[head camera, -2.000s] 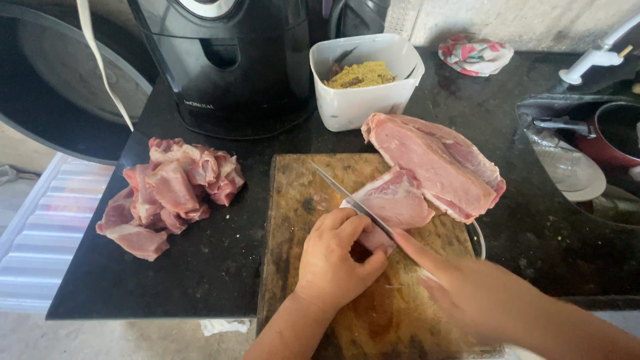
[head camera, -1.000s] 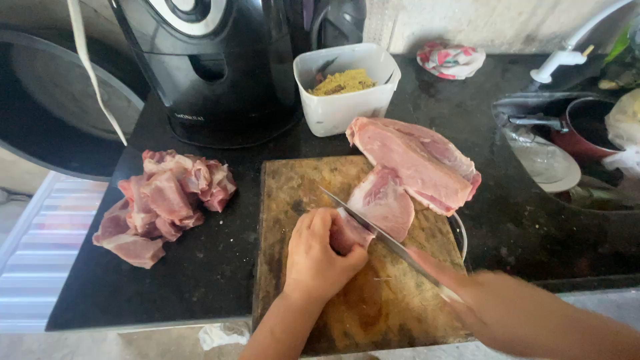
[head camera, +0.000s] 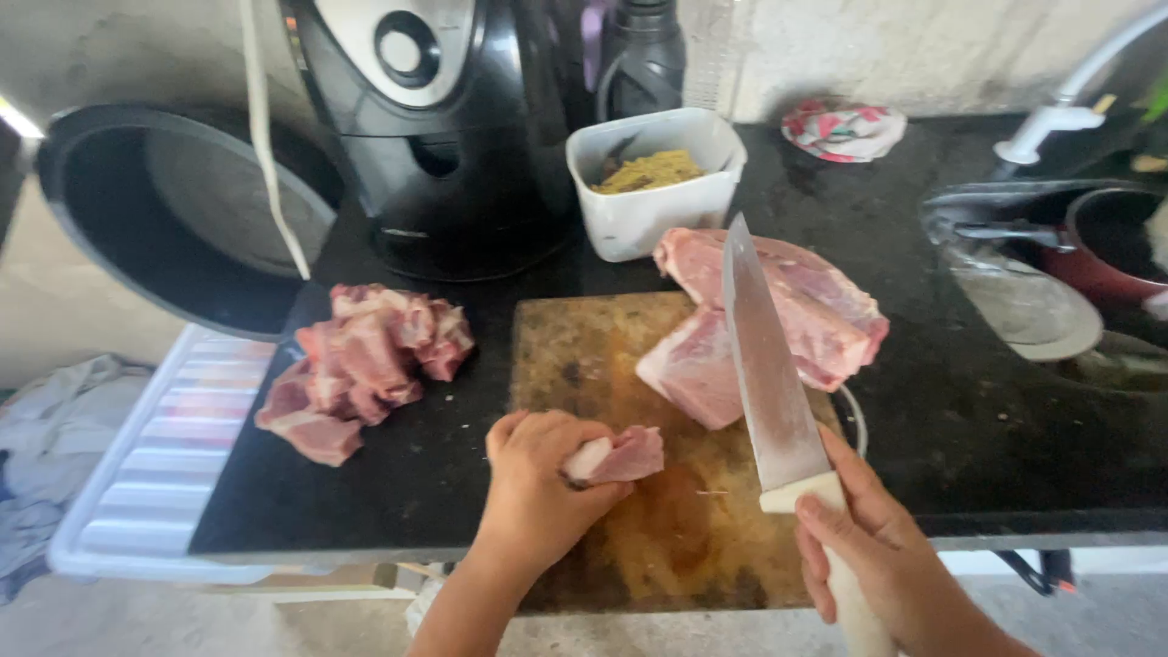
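My left hand (head camera: 547, 484) grips a small piece of raw meat (head camera: 620, 454) over the left part of a worn wooden cutting board (head camera: 584, 356). A kitchen knife (head camera: 776, 383) with a white handle is in my right hand (head camera: 867, 538), its blade pointing up and away. Beyond the blade, a large slab of raw meat (head camera: 821, 310) lies across the board's far right corner and the counter. Against it rests a smaller cut portion (head camera: 698, 370) on the board. To the left, a pile of cut meat pieces (head camera: 365, 365) sits directly on the black counter.
Behind the board stand a white plastic tub (head camera: 657, 214) with yellow contents and a black air fryer (head camera: 456, 182). A crumpled patterned cloth (head camera: 844, 132) lies near the wall. The sink (head camera: 967, 196) at right holds a pot and dishes. A large black pan (head camera: 100, 237) leans at left.
The knife has come out of the meat and is now raised clear of it. My left hand has moved left with a piece, apart from the portion still on the board.
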